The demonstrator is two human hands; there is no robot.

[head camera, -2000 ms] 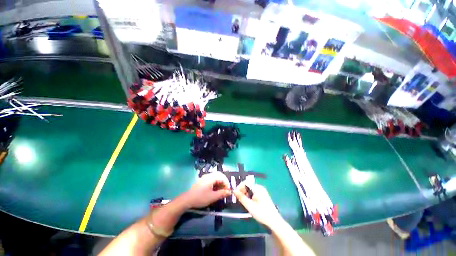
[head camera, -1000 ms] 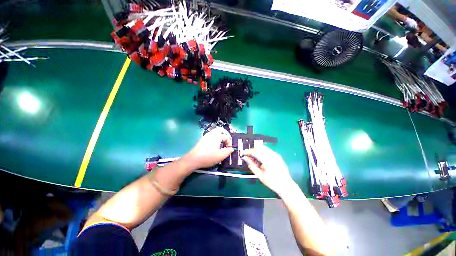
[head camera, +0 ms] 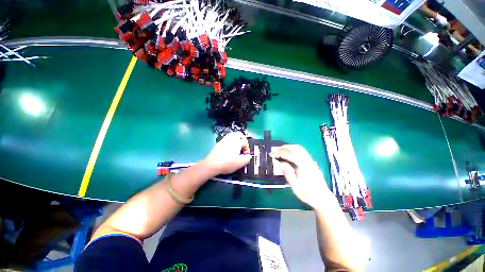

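Note:
A white-wire harness lead with a red and black connector point(head camera: 165, 168) runs from left of my left wrist, under my hands, to the right. My left hand point(head camera: 231, 153) pinches something tiny at its fingertips, too small to name. My right hand point(head camera: 292, 163) is just to its right, fingertips close together at a tiny dark tip. Both hands are over the taped template point(head camera: 260, 178), with black tape strips and pale bars. The loose pile of small black parts point(head camera: 239, 101) lies just beyond my hands.
A harness bundle point(head camera: 344, 154) lies at the right, red ends toward me. A large harness pile point(head camera: 175, 48) is at the back left. A black fan point(head camera: 365, 47) and another harness pile point(head camera: 452, 98) are beyond the rail. A yellow line point(head camera: 108, 127) crosses the worktop at the left.
The view has tilted down since the oldest frame. My fingertips have moved slightly apart, the right hand shifting a little to the right.

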